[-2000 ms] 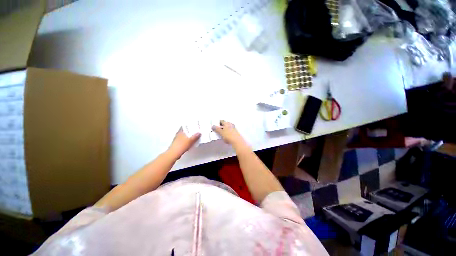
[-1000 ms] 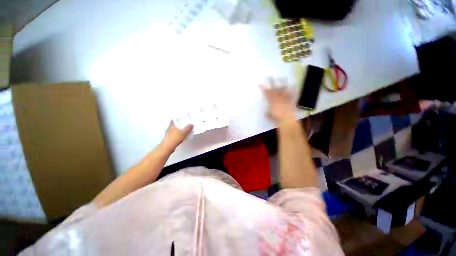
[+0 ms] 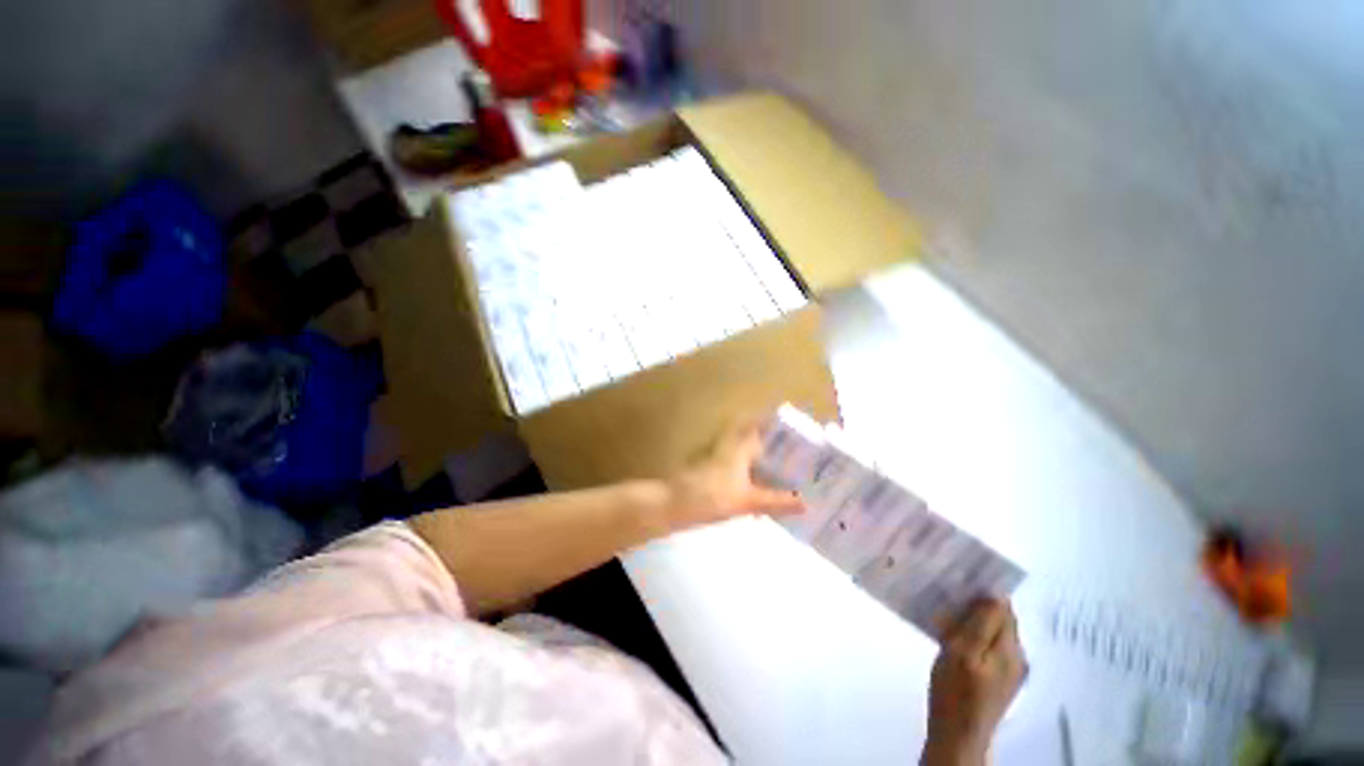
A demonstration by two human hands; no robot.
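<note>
A row of several small white product boxes [image 3: 883, 524] is held together between my two hands, above the white table and beside the carton. My left hand [image 3: 736, 476] grips the end nearer the carton. My right hand [image 3: 980, 659] grips the other end, at the lower right. The boxes look greyish with blurred print; I cannot read it. The open brown shipping carton [image 3: 681, 397] stands on the table with white boxes packed inside in rows. The packed boxes [image 3: 628, 270] are partly washed out by glare.
A carton flap [image 3: 800, 187] spreads towards the pale wall. The white table [image 3: 957, 389] runs down to the right, with a row of small dark marks [image 3: 1144, 644] and an orange object [image 3: 1249, 575] by the wall. Blue bags or bins [image 3: 142, 270] and a red stool [image 3: 524, 45] are at the left and back.
The view has swung left to the carton. My right hand, earlier apart from the row, now grips its far end. The row is lifted off the table.
</note>
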